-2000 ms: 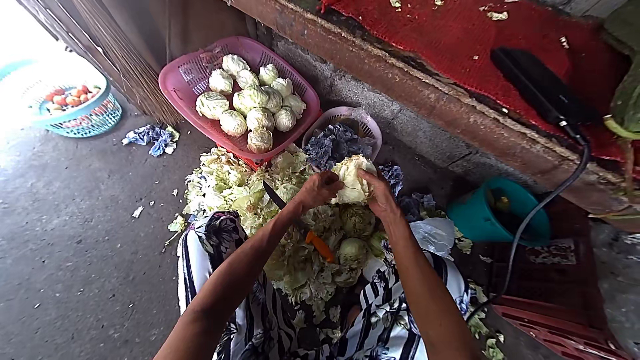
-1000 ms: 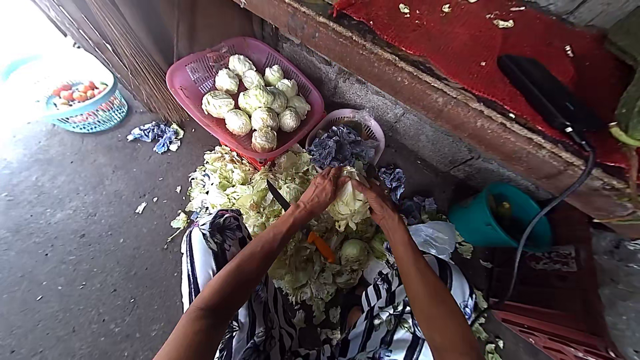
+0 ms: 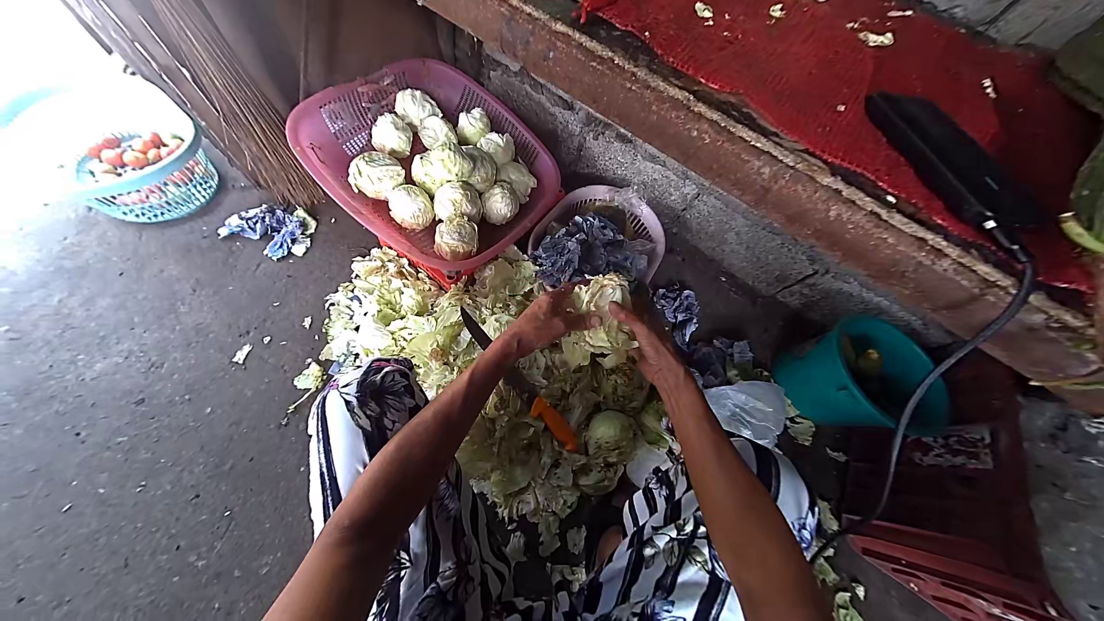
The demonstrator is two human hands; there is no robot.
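Observation:
Between my two hands is a pale head of cabbage [image 3: 604, 297], above a heap of loose leaves. My left hand [image 3: 552, 321] holds its left side, and my right hand [image 3: 642, 341] has its fingers on the right side. Loose outer cabbage leaves [image 3: 379, 302] are piled below and to the left. A knife with an orange handle [image 3: 555, 423] lies on the leaves under my left forearm, its dark blade pointing up and left. Near the handle rests a green cabbage head [image 3: 611, 434]. Several peeled heads [image 3: 442, 168] sit in a pink plastic basket [image 3: 315, 129].
Crumpled bluish paper [image 3: 591, 250] fills a small pink basket [image 3: 657, 237] beyond my hands. At right stand a teal bucket [image 3: 828, 379] and a ledge with red cloth [image 3: 776, 60] and a black device [image 3: 949, 155] with a cable. A blue basket [image 3: 164, 194] of tomatoes stands at left.
The cabbage head has been turned between my hands, and a leaf now hangs from its lower side. The knife and the pink basket of heads stay where they were.

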